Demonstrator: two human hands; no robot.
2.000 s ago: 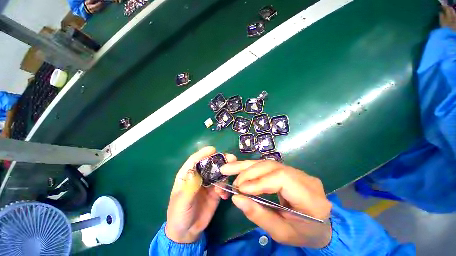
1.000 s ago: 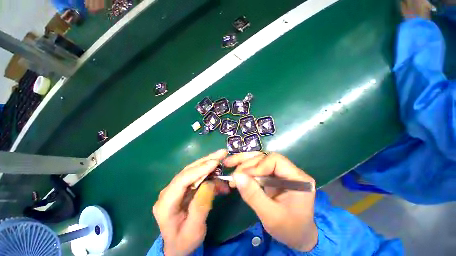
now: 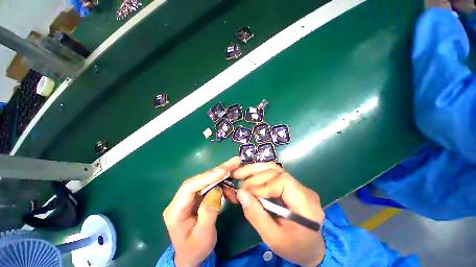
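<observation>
My left hand (image 3: 192, 211), with a yellow-tan cover on the thumb, holds a small smartwatch housing (image 3: 215, 184) tilted nearly edge-on between the fingers. My right hand (image 3: 282, 211) grips slim tweezers (image 3: 286, 211) like a pen. The tweezer tip points at the housing; fingers and blur hide the exact contact and the inner parts. A cluster of several dark rounded-square housings (image 3: 261, 132) lies on the green bench just beyond my hands. A small pale square piece (image 3: 207, 133) lies at the cluster's left.
A white rail (image 3: 182, 107) separates the bench from the green conveyor, which carries spaced units (image 3: 161, 100). A fan (image 3: 31, 251) stands lower left, near grey metal posts (image 3: 47, 168). A neighbour's blue sleeve (image 3: 441, 78) is at the right.
The held housing has turned from face-up to nearly edge-on, and my left thumb has come round below it. The tweezers have swung in angle. The conveyor units have moved toward the lower left.
</observation>
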